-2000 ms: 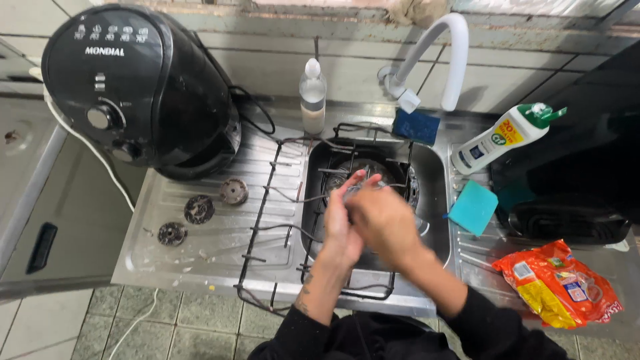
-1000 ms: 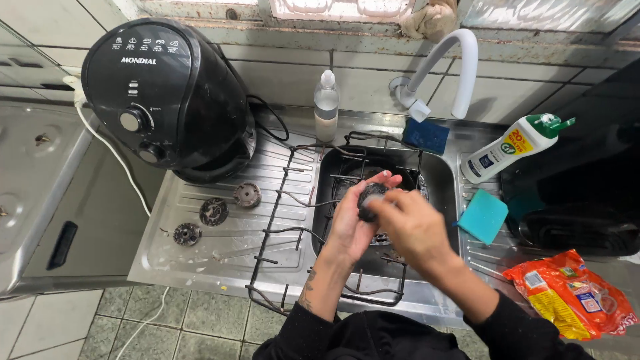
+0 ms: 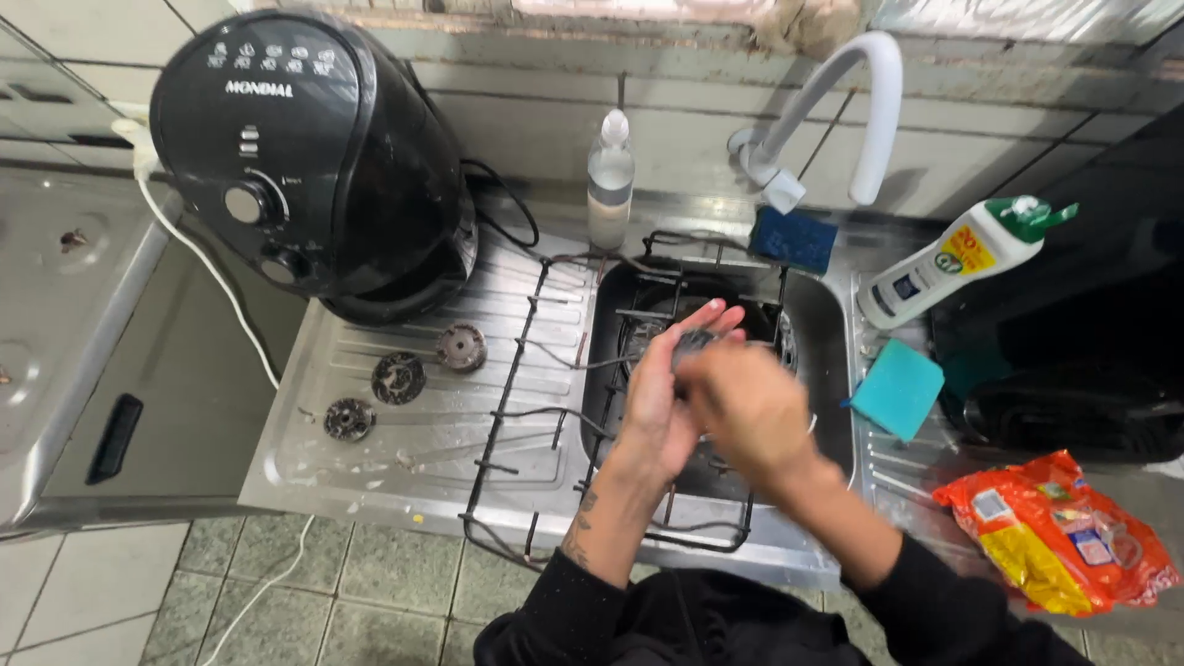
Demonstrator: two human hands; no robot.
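Over the sink, my left hand (image 3: 661, 398) cups a small dark round piece (image 3: 694, 344), apparently a stove burner part. My right hand (image 3: 745, 402), blurred, presses on it from above; whether it also holds a scouring pad is hidden. Beneath both hands, a black wire stove grate (image 3: 507, 407) lies across the steel sink basin (image 3: 828, 370) and part of the drainboard. Several sooty burner parts rest left of the grate, among them a pale-topped one (image 3: 462, 347), a dark one (image 3: 399, 377) and a smaller one (image 3: 350, 420). More dark parts sit in the basin, partly covered.
A black air fryer (image 3: 268, 166) stands at back left, beside a clear bottle (image 3: 610, 185). Behind the basin are a white faucet (image 3: 879, 120) and a blue sponge (image 3: 794, 239). At right lie a Cif bottle (image 3: 943, 268), a turquoise sponge (image 3: 897, 388) and a red-orange packet (image 3: 1059, 536).
My right hand has shifted over the dark round piece, which remains in my left palm. The things on the counter have kept their places.
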